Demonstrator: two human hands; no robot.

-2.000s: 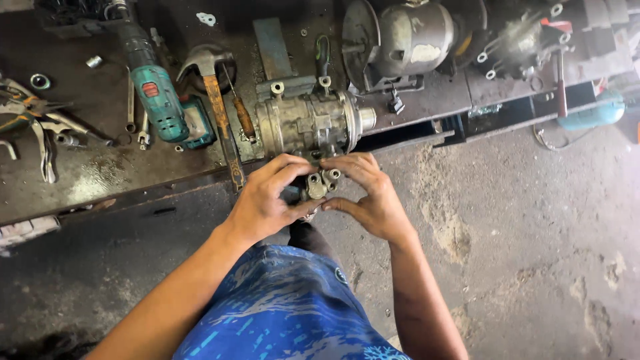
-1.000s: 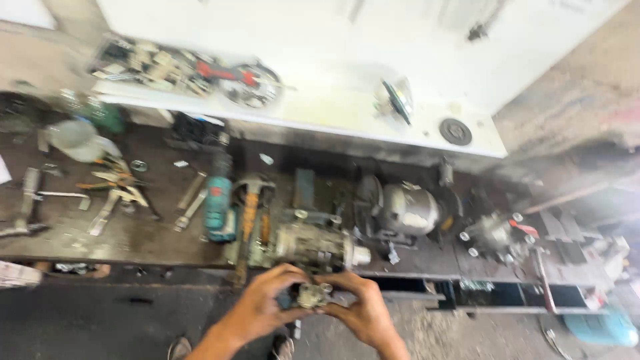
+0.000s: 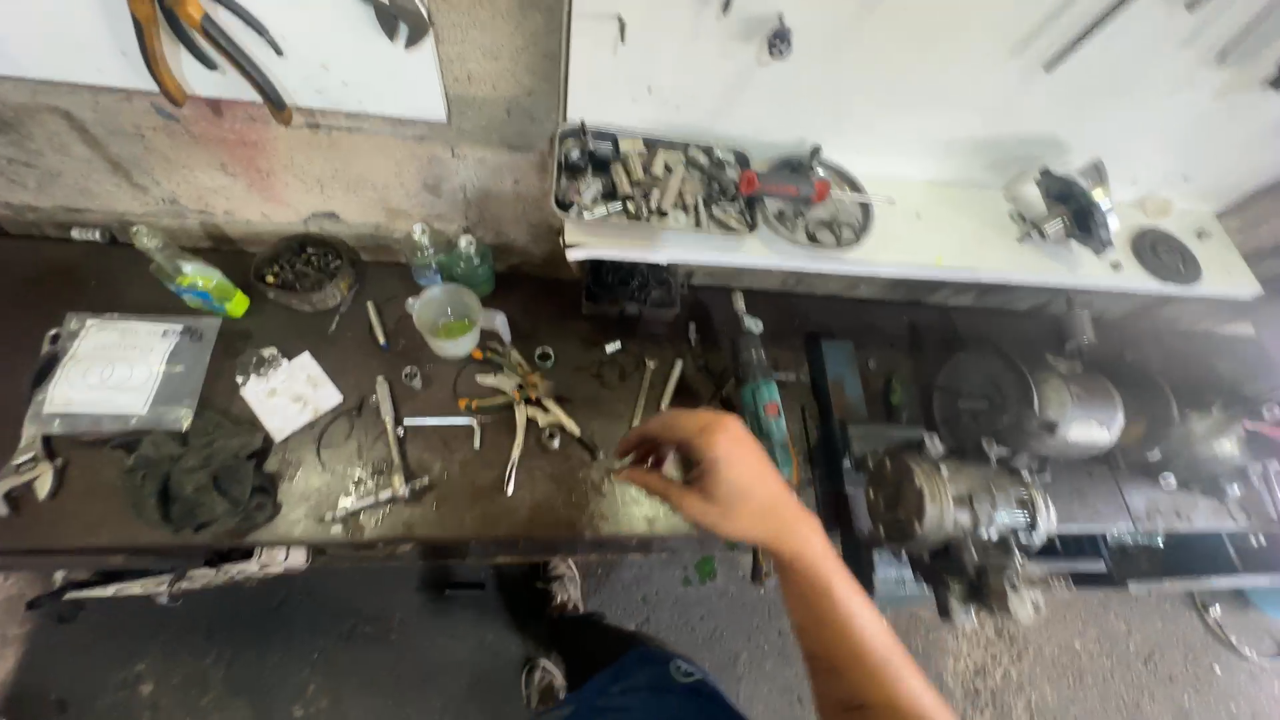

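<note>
Over the workbench (image 3: 560, 515), my right hand (image 3: 705, 475) has its thumb and fingers pinched on a small metal piece (image 3: 650, 460), blurred and partly hidden by the fingers. Just beyond that hand lie two wrenches (image 3: 640, 395), with a teal power drill (image 3: 765, 410) to their right. Locking pliers (image 3: 518, 440) and orange-handled pliers (image 3: 490, 402) lie to the left of the hand. My left hand is out of view. At the right, a metal compressor (image 3: 960, 505) stands at the bench edge, with a smaller metal part (image 3: 980, 580) at its near side.
A measuring jug (image 3: 452, 320), a hammer (image 3: 388, 430), a hex key (image 3: 445, 421) and a dark cloth (image 3: 200, 475) are on the left half of the bench. A white shelf (image 3: 930, 235) with a parts tray (image 3: 650, 185) runs behind. A bench grinder (image 3: 1075, 405) stands at the right.
Both hands were together at a metal part beside the compressor. My right hand is now over the bench left of the drill, and my left hand has left the view. The view has swung left.
</note>
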